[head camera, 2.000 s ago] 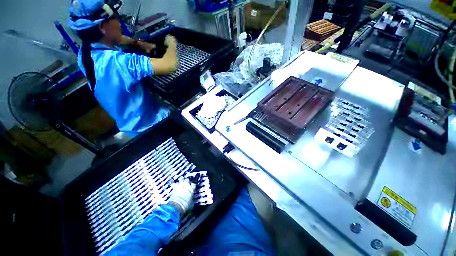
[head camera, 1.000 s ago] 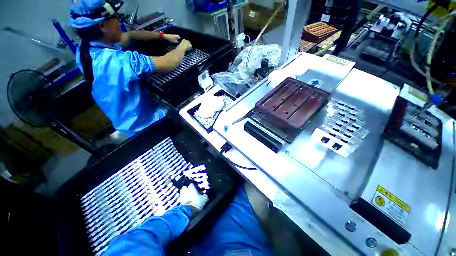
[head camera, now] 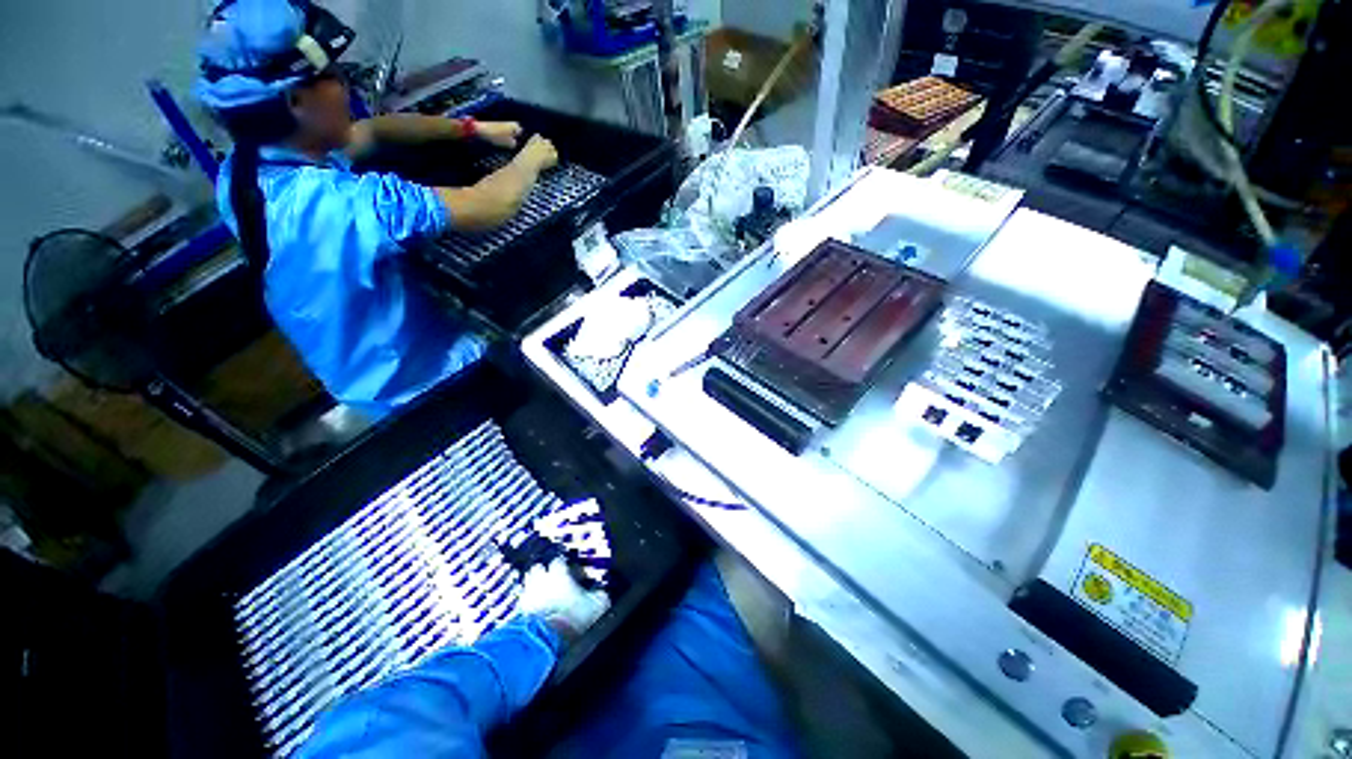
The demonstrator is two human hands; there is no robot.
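My left hand (head camera: 562, 595), in a white glove with black fingertips, is at the right end of the black tote (head camera: 630, 512). Its fingers are on small white-silver parts (head camera: 575, 531) that lie at a different angle from the slanted rows (head camera: 393, 571) filling the tote. Whether it grips them cannot be told. My right hand is not in view. The left fixture (head camera: 839, 312), dark red-brown with long slots, shows no white parts. The right fixture (head camera: 1204, 378) holds white-silver parts. A ladder-like group of workpieces (head camera: 986, 371) lies between the fixtures.
A small-parts tray (head camera: 605, 334) and clear plastic bags (head camera: 727, 200) lie left of the machine table (head camera: 890, 541). A worker in a blue smock (head camera: 349, 267) reaches into another black tote (head camera: 630, 178). Two round buttons (head camera: 1016, 664) are on the front panel. A fan (head camera: 89, 312) stands at far left.
My left hand has moved slightly to the right and down along the tote's right end. The head with the blue tip has come into view over the right fixture. The view has shifted a little.
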